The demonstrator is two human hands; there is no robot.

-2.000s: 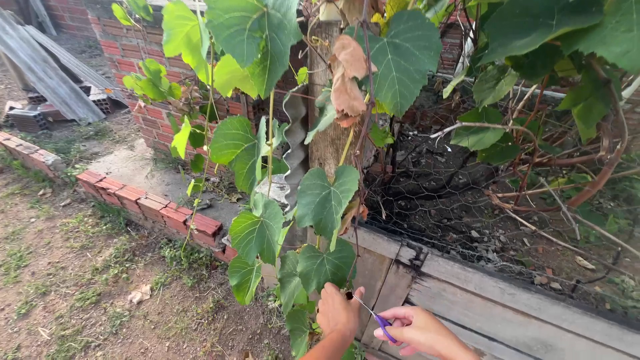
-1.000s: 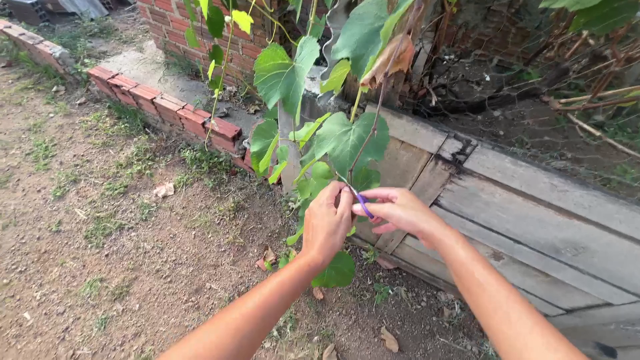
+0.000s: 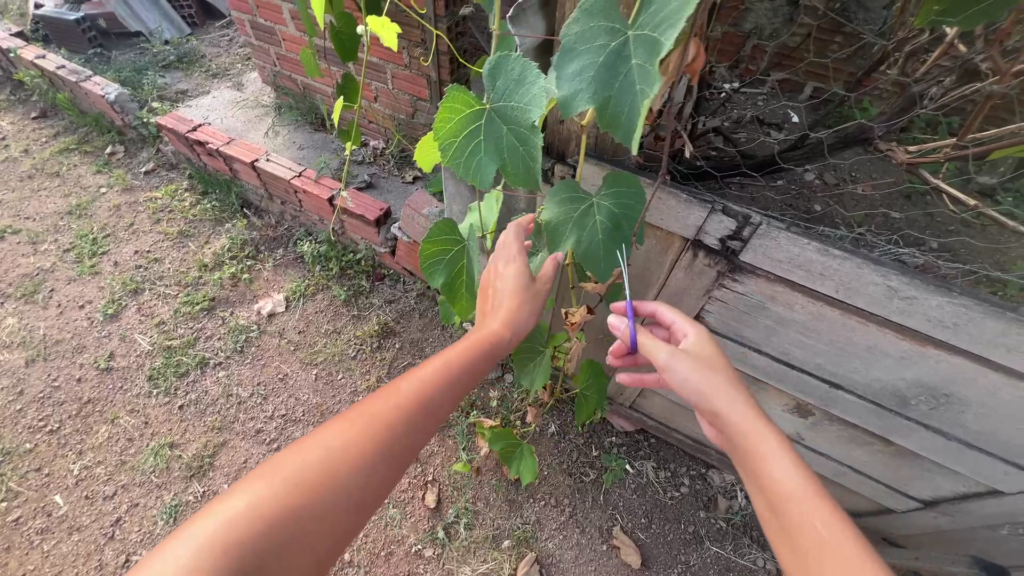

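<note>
Purple-handled scissors (image 3: 630, 320) are in my right hand (image 3: 668, 352), their thin metal blades pointing up and nearly together beside a broad green grapevine leaf (image 3: 596, 220). My left hand (image 3: 512, 284) is among the vine leaves, fingers raised and thumb apart, with nothing seen held in it; its palm side is partly hidden. A lobed leaf (image 3: 492, 124) hangs above it, and another leaf (image 3: 450, 264) is just to its left. Between my hands the vine stem (image 3: 571, 276) runs down past dry curled leaves (image 3: 576, 318).
A weathered wooden panel (image 3: 840, 360) leans at the right, below wire mesh (image 3: 800, 160). A low red brick border (image 3: 276, 176) runs across the left, near a brick wall (image 3: 392, 80). Dry leaves (image 3: 626, 548) lie on the dirt ground.
My hands were close together at the vine one second ago; they are now apart, the left raised among the leaves, the right still with the scissors. The view has tilted down since the oldest frame.
</note>
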